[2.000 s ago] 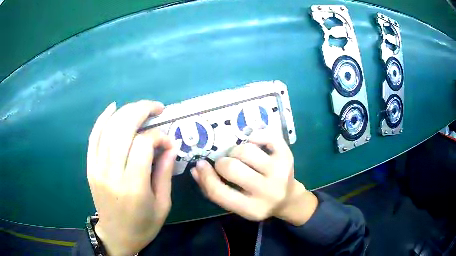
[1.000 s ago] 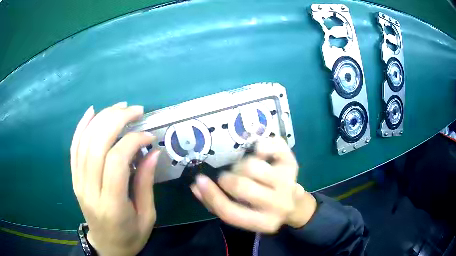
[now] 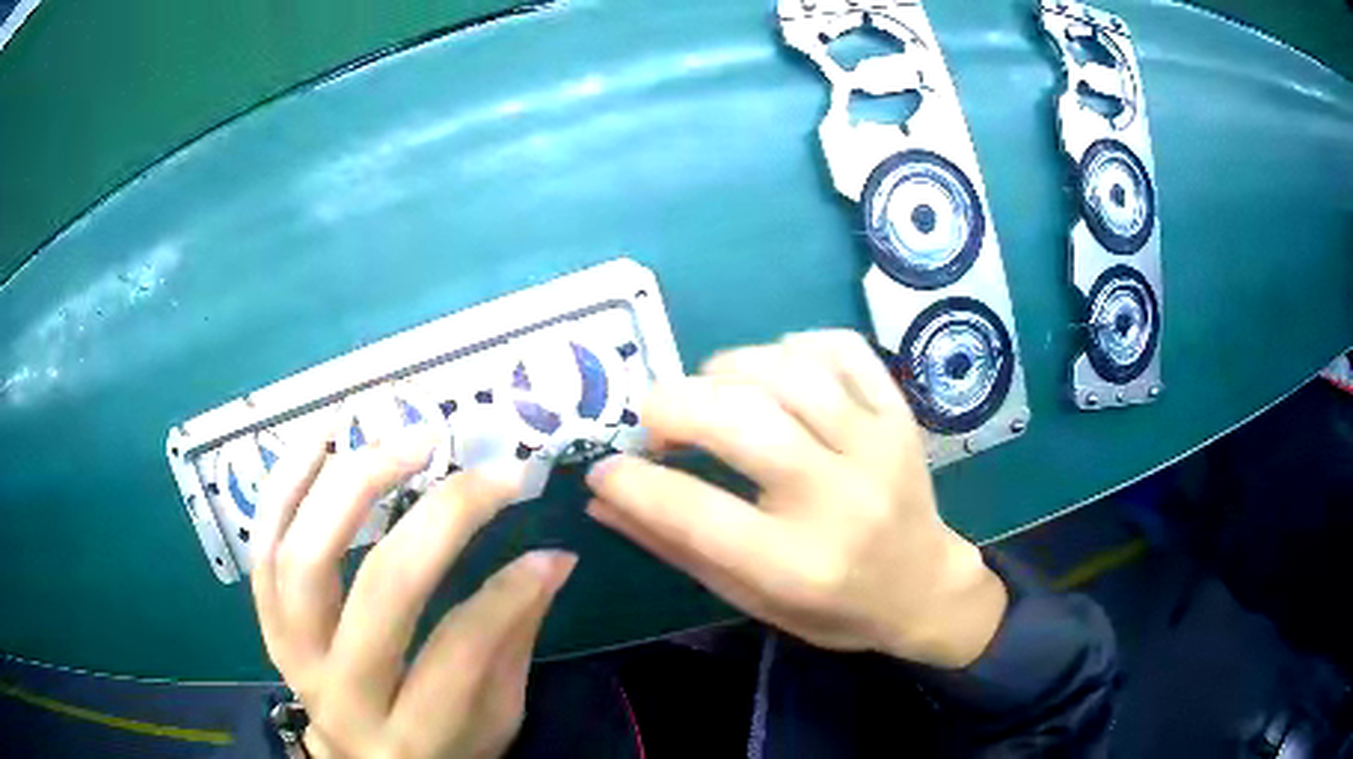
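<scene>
A silver metal frame (image 3: 430, 344) lies tilted on the green bench, its back side up. Three blue-purple disc units show in its openings; the right one (image 3: 594, 383) is clearest. My left hand (image 3: 393, 578) lies over the frame's lower left edge, fingers spread, partly covering the middle and left discs. My right hand (image 3: 816, 497) is at the frame's right end, with thumb and index finger at the scalloped edge below the right disc. Whether a small part is between those fingertips cannot be told.
Two part-filled frames stand to the right, the nearer (image 3: 890, 126) and the farther (image 3: 1091, 245), each with two black-ringed discs at the lower end and an open top opening. The green bench's (image 3: 445, 178) near edge curves below my hands, above a floor with a yellow line.
The view has shifted, and the frame now sits further left with all three discs showing. My fingers have moved from the middle disc to the right disc. The part-filled frames appear further left.
</scene>
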